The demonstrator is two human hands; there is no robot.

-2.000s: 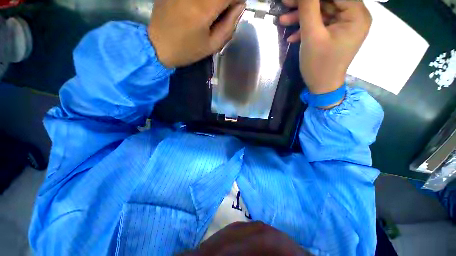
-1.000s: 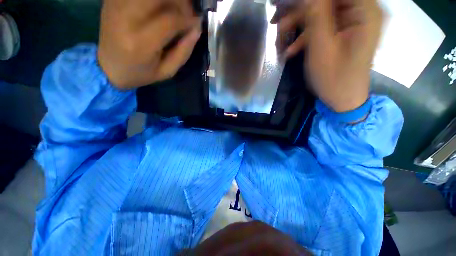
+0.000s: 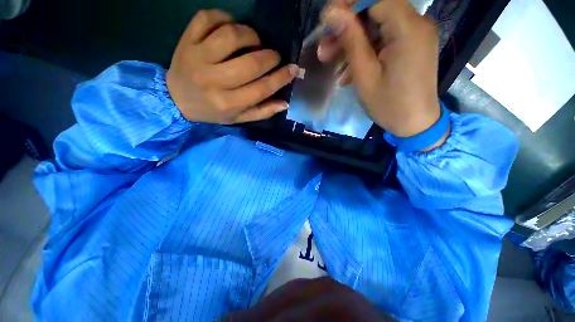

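A flat unit with a mirror-like metal back (image 3: 329,114) lies in a black tray (image 3: 353,157) in front of me. My left hand (image 3: 236,78) rests over the tray's left side, its fingertips at the left edge of the metal back beside a tiny pale piece (image 3: 301,73). My right hand (image 3: 391,66), slightly blurred, is over the metal back and holds a thin pointed tool (image 3: 317,31), apparently tweezers, with its tip towards the unit's upper left. The right hand hides part of the unit.
A white sheet (image 3: 533,63) lies on the dark green bench (image 3: 82,34) right of the tray, with a greyish strip at its left edge. A long narrow carton (image 3: 551,204) and a crinkled clear plastic bag (image 3: 555,234) are at the right edge.
The tray has turned and shifted in view. My left hand has moved from the upper left down to the metal back's left edge. The tool now shows in my right hand.
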